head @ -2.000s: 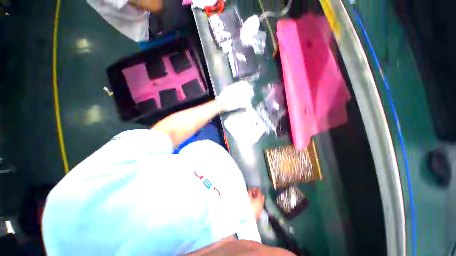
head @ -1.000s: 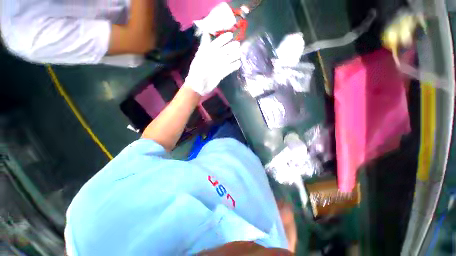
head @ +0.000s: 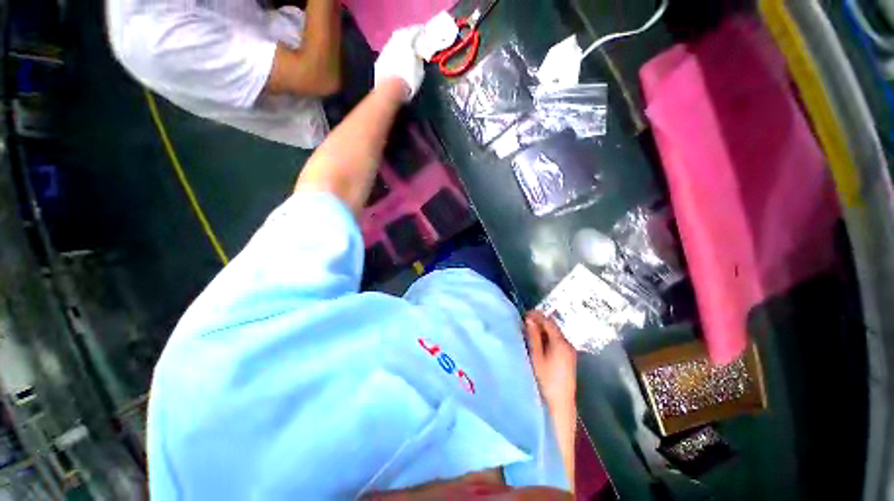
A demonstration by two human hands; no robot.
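Note:
My left hand (head: 399, 67), in a white glove, is stretched out to the top centre. Its fingertips close on the edge of a crumpled white piece (head: 438, 35) beside red-handled scissors (head: 458, 51). My right hand (head: 550, 338), bare, is at the bench's near edge, its fingers touching a white printed sheet (head: 588, 303) among clear bags; its grip is unclear. A dark flat device in clear plastic (head: 557, 176) lies mid-bench. More clear bags (head: 493, 96) lie above it.
A person in a white shirt (head: 211, 59) is at the upper left. A black tote with pink foam (head: 423, 201) stands beside the bench. Pink foam sheet (head: 701, 205), brown box of tiny shiny pieces (head: 696, 387), small dark dish (head: 694, 445) and white cable (head: 627, 37) are on the bench.
My left hand has moved from the bags to the white piece by the scissors, lately drawing back slightly. My right hand has come up to the printed sheet. The view has shifted.

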